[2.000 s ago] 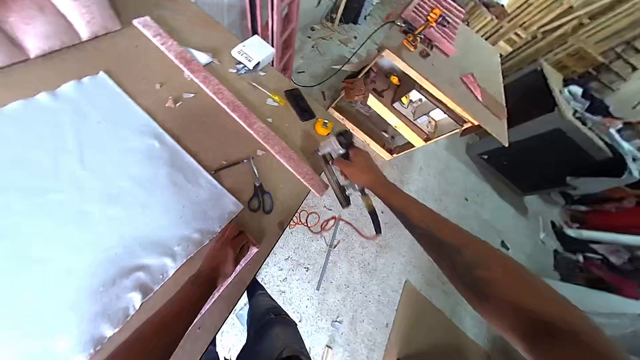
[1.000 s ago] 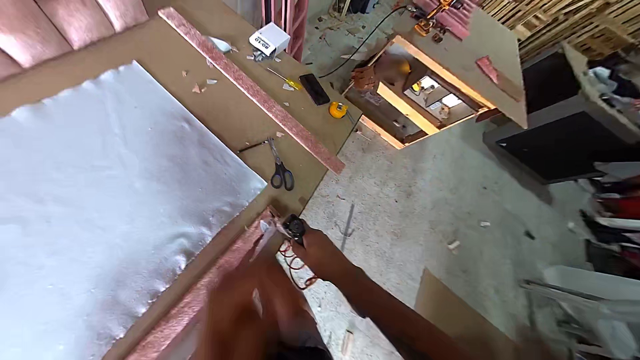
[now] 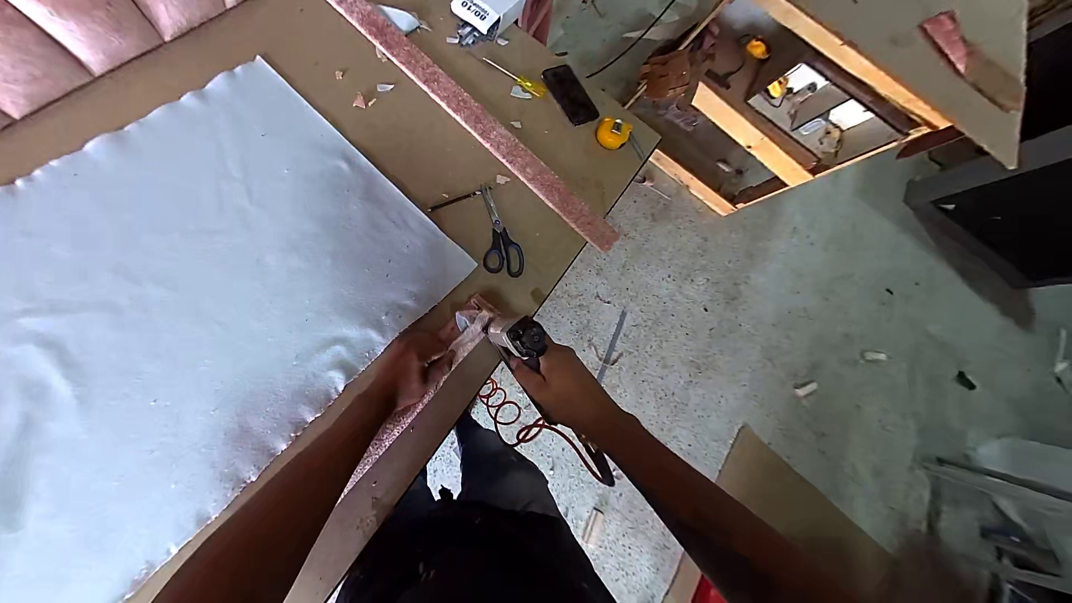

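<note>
A pneumatic staple gun (image 3: 515,337) is gripped in my right hand (image 3: 559,381), its nose against the end of a fabric-wrapped board (image 3: 394,469). My left hand (image 3: 419,364) holds the pink fabric (image 3: 469,331) on that board, close to the gun's nose. An orange coiled air hose (image 3: 532,431) hangs below the gun. Scissors with black handles (image 3: 502,243) lie on the table beside a thin dark stick (image 3: 455,201). A large white cloth-covered panel (image 3: 209,276) fills the left side. A second pink fabric-covered strip (image 3: 494,138) lies diagonally across the table.
On the table (image 3: 335,100) are a yellow tape measure (image 3: 614,133), a phone (image 3: 570,95), a yellow-handled screwdriver (image 3: 526,84), a small box (image 3: 490,12) and a pink padded piece (image 3: 92,42). An open wooden frame (image 3: 745,138) stands at the upper right. Scraps lie on the floor.
The staple gun and my right hand have moved from beyond the table corner in to the wrapped board's end. My left hand, blurred one second ago, now grips the fabric there.
</note>
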